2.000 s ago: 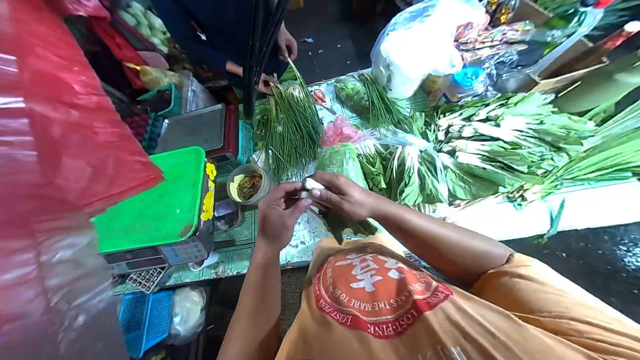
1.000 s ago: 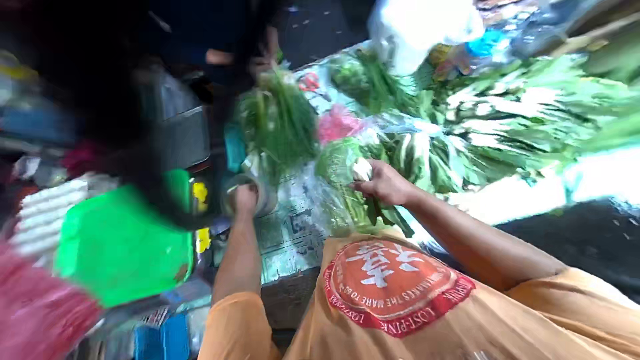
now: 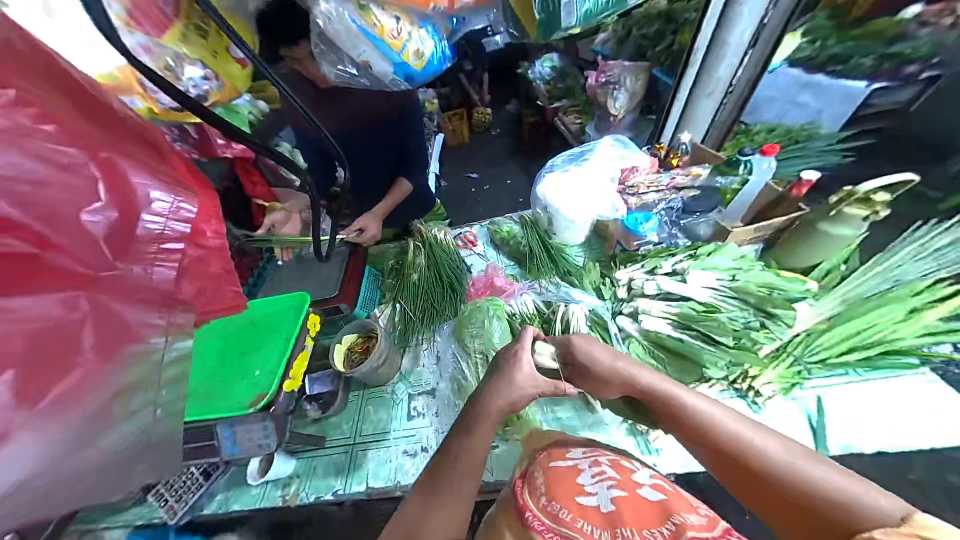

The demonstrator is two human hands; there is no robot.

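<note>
Both hands meet over the table's near edge around a small bunch of leafy greens (image 3: 546, 355), its pale stem ends up between them. My left hand (image 3: 517, 375) curls at the left of the stems, thumb pointing right. My right hand (image 3: 600, 365) closes round the bunch from the right, and dark leaves hang below it. A thin strand shows by the stems. Just behind lie a clear bag of light green vegetables (image 3: 481, 328) and a pink plastic bag (image 3: 491, 283). A grey tub (image 3: 379, 360) with rubber bands stands to the left.
Left are a scale's green tray (image 3: 244, 360), a calculator (image 3: 184, 491) and hanging red plastic (image 3: 97, 247). Long thin green stalks (image 3: 429, 281), scissors (image 3: 467, 240) and heaped leafy greens (image 3: 697, 300) cover the table. Across it a person (image 3: 360, 142) holds stalks. Black straps (image 3: 217, 116) hang at upper left.
My left hand has moved from the rubber-band tub back to the bunch beside my right hand. The view has tilted up. The other person's hands now hold stalks above the grey scale.
</note>
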